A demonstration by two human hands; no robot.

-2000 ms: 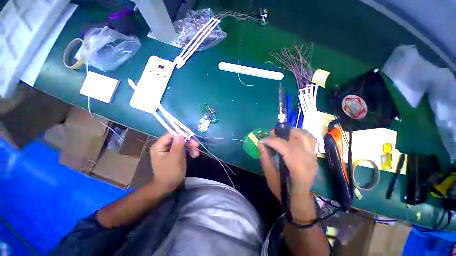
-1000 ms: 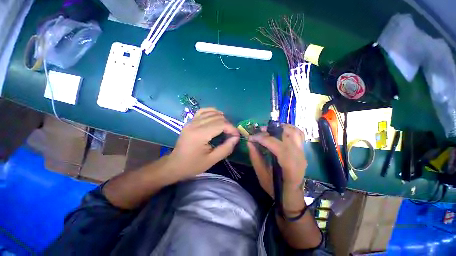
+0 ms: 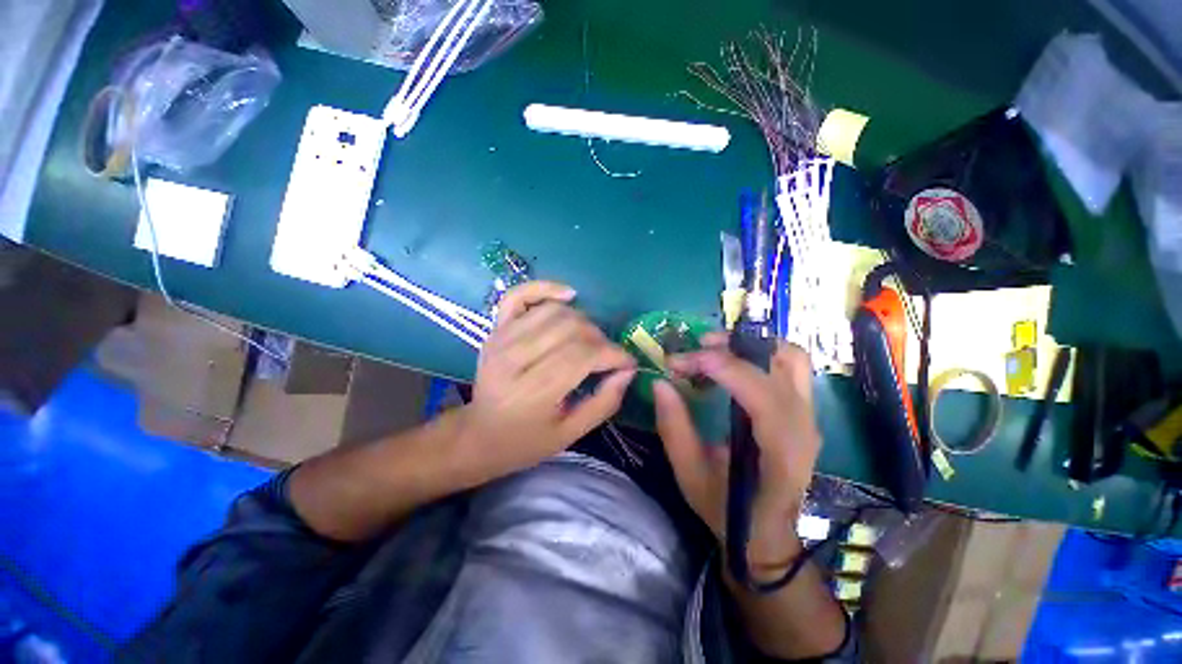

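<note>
My left hand (image 3: pixel 538 376) is at the left edge of the round green disc (image 3: pixel 668 327), thumb and fingertips pinched together. White strips (image 3: pixel 415 298) run under it from the left, and thin leads (image 3: pixel 625 444) show below it. The exact spot it pinches is too small to make out. My right hand (image 3: pixel 765 422) holds the soldering iron (image 3: pixel 743 480) along the palm, its tip pointing up and away from the disc. The right thumb and finger are pinched at the disc's lower right. A yellowish strip crosses the disc. Small boards (image 3: pixel 506 263) lie beyond my left hand.
A white housing (image 3: pixel 328 195) lies left, a white bar (image 3: pixel 626 129) beyond the disc. At right are blue-handled tools (image 3: pixel 782 279), a strip bundle (image 3: pixel 806 234), an orange-black tool (image 3: pixel 888 376), a tape roll (image 3: pixel 966 410) and a black square object (image 3: pixel 992 195). The bench's front edge is near me.
My left hand has moved right from the strips to the disc since two seconds ago, and both hands' fingertips now meet near it. Over the last second, the hands barely move; the view shifts slightly.
</note>
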